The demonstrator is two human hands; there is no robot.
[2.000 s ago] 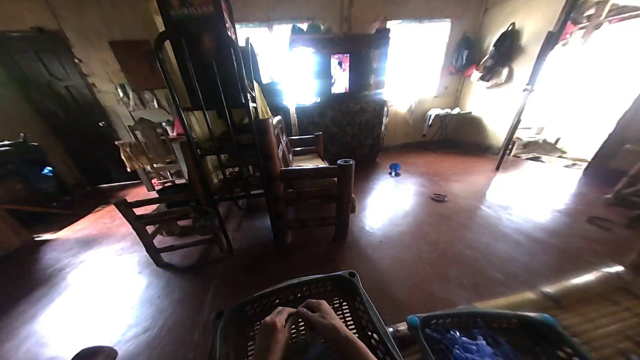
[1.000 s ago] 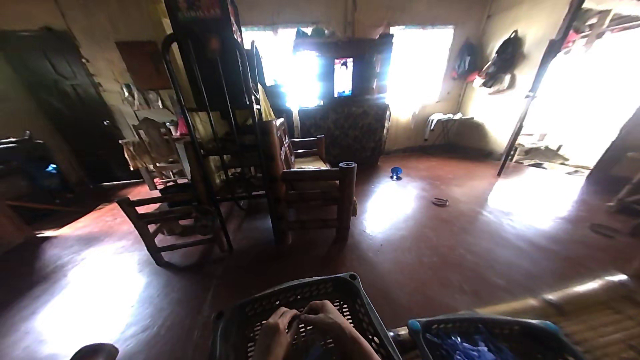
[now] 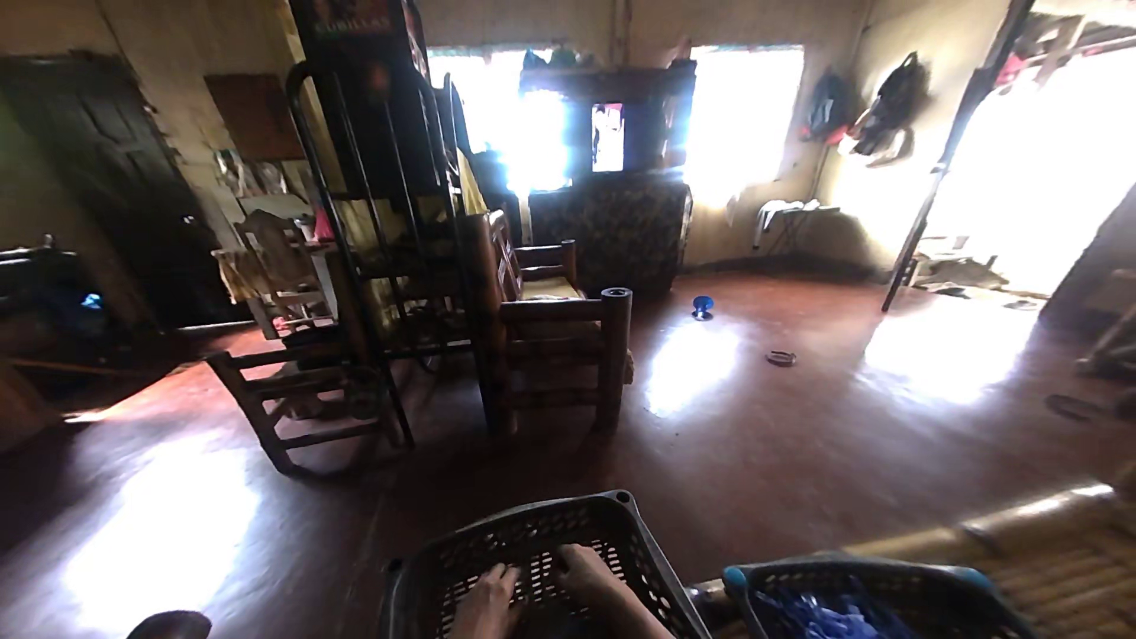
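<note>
A dark plastic basket [image 3: 621,524] with slotted sides is at the bottom centre of the head view. Inside it, my left hand [image 3: 490,603] is low at the left, with its fingers pointing away from me. My right hand [image 3: 593,575] is to its right, its fingers curled. A gap shows between the two hands. Whether either holds something small cannot be made out. Beneath them the basket's contents are dark and unclear. To the right, a second dark basket [image 3: 887,568] with light blue corners holds a heap of blue-purple pieces [image 3: 834,617].
A bamboo bench [image 3: 1056,541] lies at the lower right. Ahead stand a bamboo chair [image 3: 559,311] and a black metal rack [image 3: 355,222]. On the red floor are a small blue object [image 3: 703,306] and a slipper-like item [image 3: 781,358]. A bright doorway [image 3: 1021,177] is at the right.
My hands, close together at the fingertips one second ago, are now apart inside the basket. The baskets and furniture have not plainly moved.
</note>
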